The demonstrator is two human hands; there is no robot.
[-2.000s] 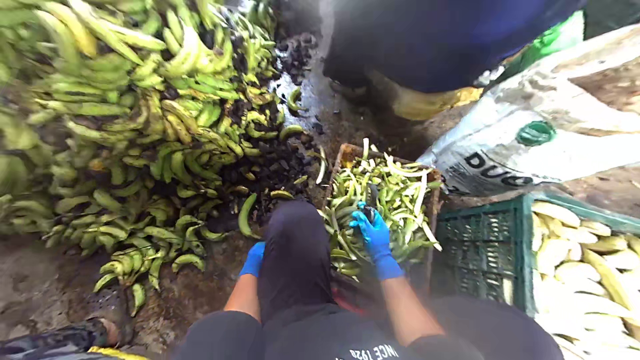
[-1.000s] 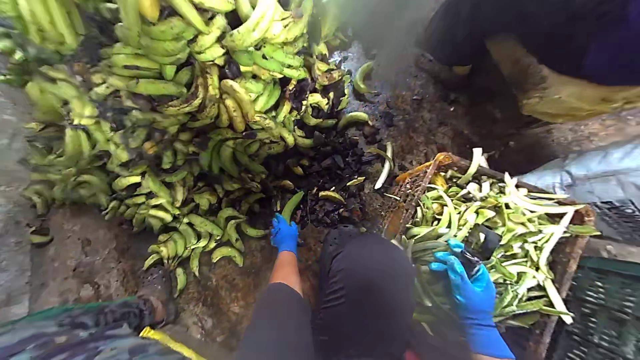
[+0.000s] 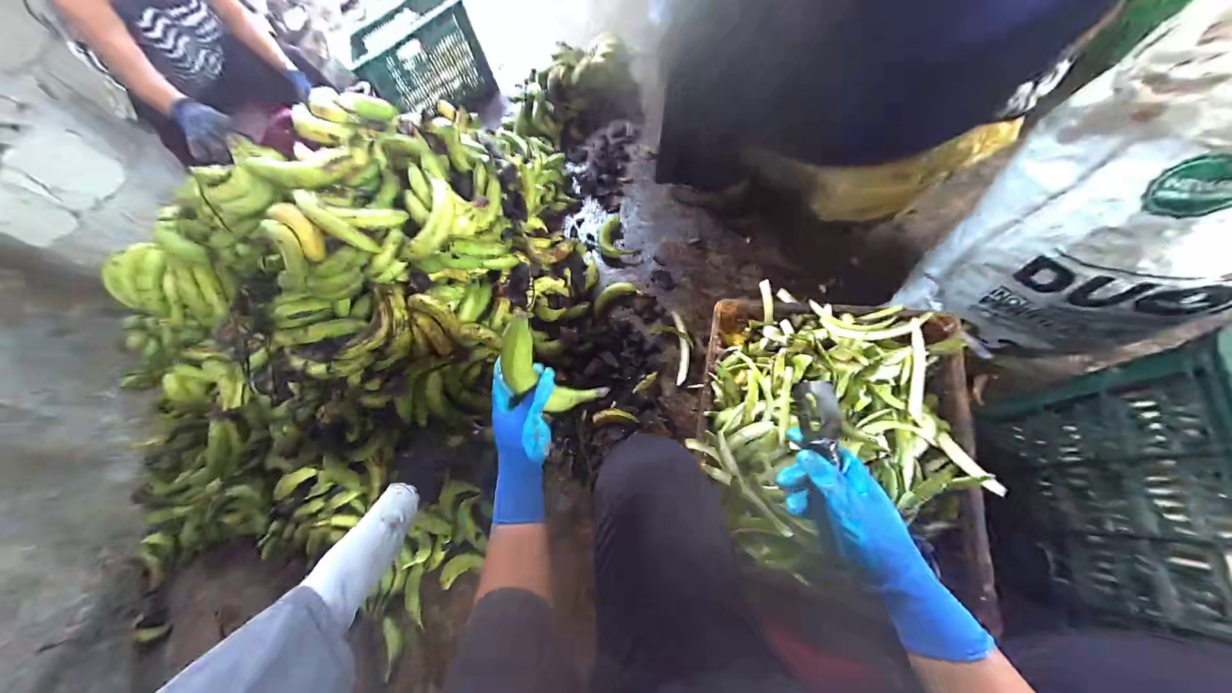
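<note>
My left hand (image 3: 523,414), in a blue glove, grips a green plantain (image 3: 518,356) at the right side of a big heap of green plantains (image 3: 337,260). A second plantain (image 3: 574,397) pokes out to the right of that hand; whether it is held too, I cannot tell. My right hand (image 3: 828,486), gloved in blue, is closed around a knife or peeler with a dark blade (image 3: 820,412), its exact kind unclear. It is over a crate (image 3: 962,414) filled with green plantain peels (image 3: 760,433).
Another person's gloved hand (image 3: 204,130) touches the heap at upper left, and a pale-sleeved arm (image 3: 361,553) reaches in from below. A printed white sack (image 3: 1078,231) and a green plastic crate (image 3: 1107,472) stand at right. Another green crate (image 3: 423,58) is behind the heap. Dark debris (image 3: 621,346) litters the floor.
My left hand has come up along the heap with a plantain in it. The pale-sleeved arm has entered from below. The view has shifted.
</note>
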